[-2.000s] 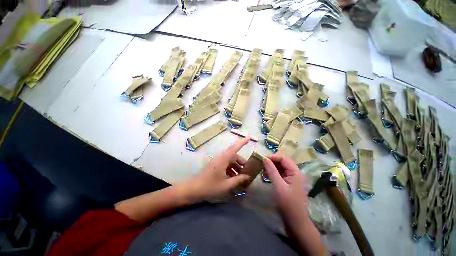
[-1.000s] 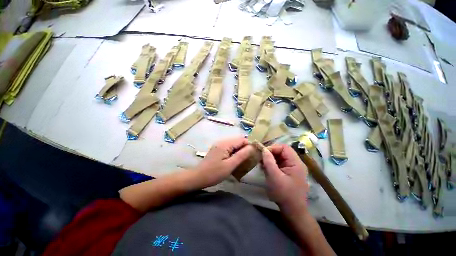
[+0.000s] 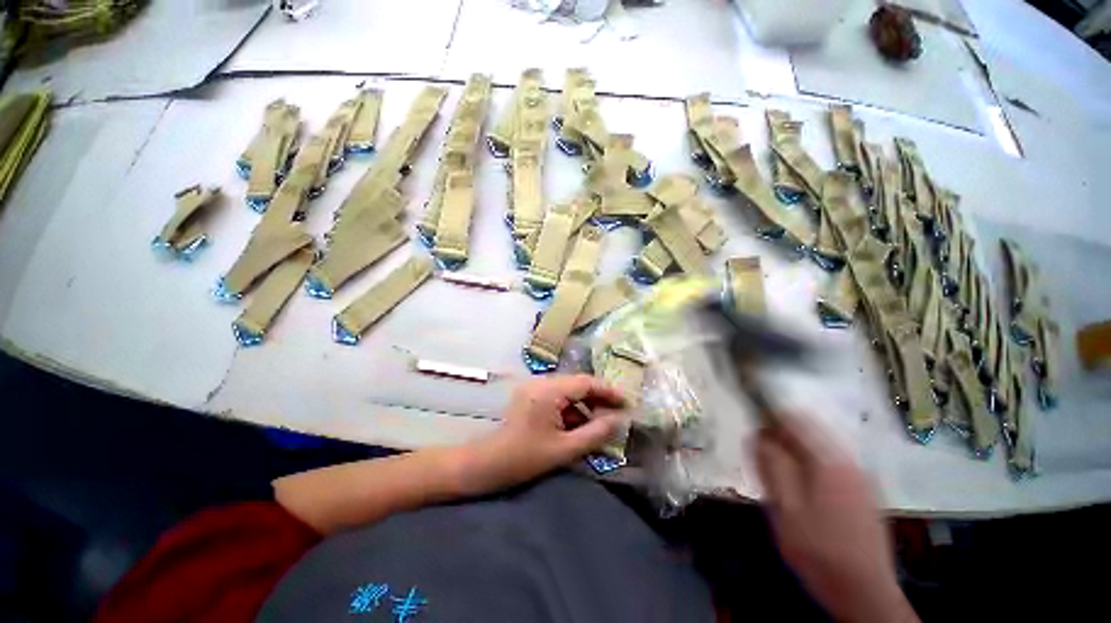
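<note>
My left hand (image 3: 563, 420) holds a khaki webbing tab (image 3: 624, 380) on the plastic-wrapped block (image 3: 668, 387). The tab's metal ring (image 3: 606, 462) shows at its near end. My right hand (image 3: 819, 493), blurred, grips the hammer (image 3: 761, 341) by its handle. The dark hammer head is raised to the right of the tab, apart from it. A pale gauge strip with red edges (image 3: 452, 370) lies left of my left hand. Another such strip (image 3: 475, 281) lies farther away, near the tabs. A thin dark rod or line shows below the nearer strip.
Rows of ringed khaki tabs (image 3: 457, 201) lie beyond my hands. A dense heap of tabs (image 3: 914, 323) lies at the right. A dark-brown lump (image 3: 895, 33) and a white container (image 3: 792, 17) are at the far side. An orange-brown object (image 3: 1094, 344) is at the right edge.
My right hand has let go of the tab and taken up the hammer, which lay on the block. My left hand has brought the tab onto the block. The view has shifted right.
</note>
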